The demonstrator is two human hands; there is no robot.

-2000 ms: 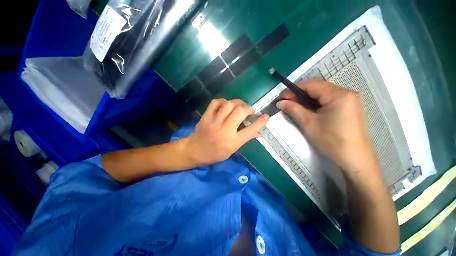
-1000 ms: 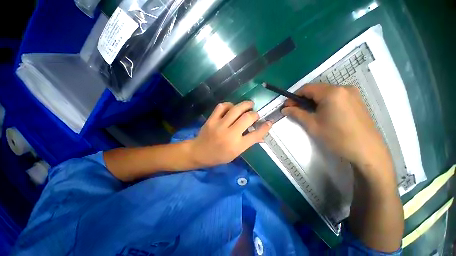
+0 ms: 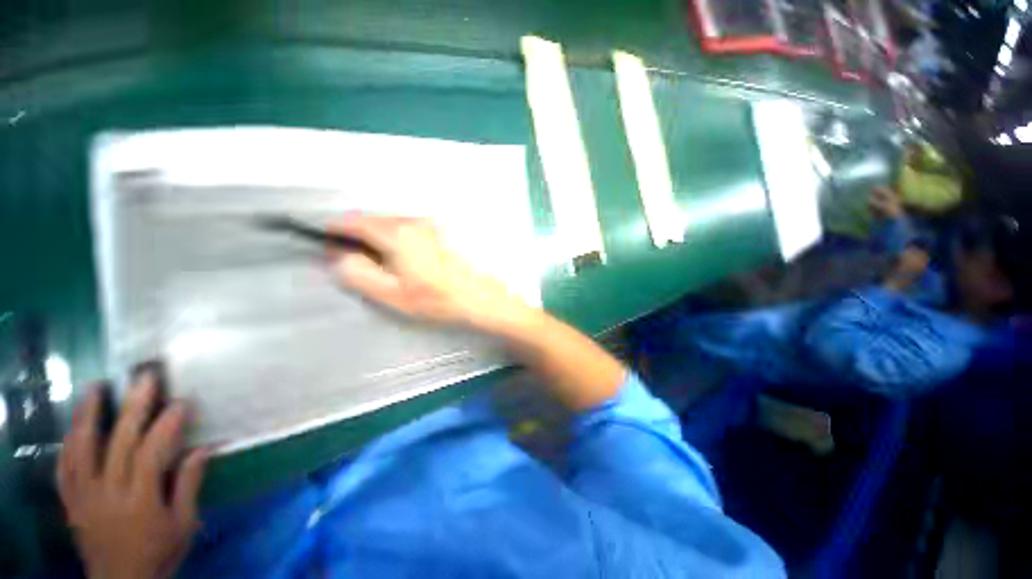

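Observation:
The laptop bottom cover (image 3: 260,300) lies flat on a white protective sheet (image 3: 453,170); both are blurred. My right hand (image 3: 396,266) is over the cover and holds the dark tweezers (image 3: 300,230) like a pencil, tip pointing left. I cannot tell if the tip touches the cover. My left hand (image 3: 130,464) is at the cover's near left corner, fingers spread and blurred; I see nothing held in it. Two pale yellow release liner strips (image 3: 560,147) (image 3: 647,147) lie right of the sheet, with small dark pieces at their near ends.
A white sheet (image 3: 787,175) lies farther right on the green mat (image 3: 702,175). Red trays (image 3: 753,45) stand at the far right. Other people in blue smocks (image 3: 905,339) sit along the bench at the right. Dark, shiny blurred things lie at the left edge.
The view has swung right, bringing the liner strips, red trays and other workers in. My left hand has moved apart from my right, to the cover's corner. The right hand still holds the tweezers.

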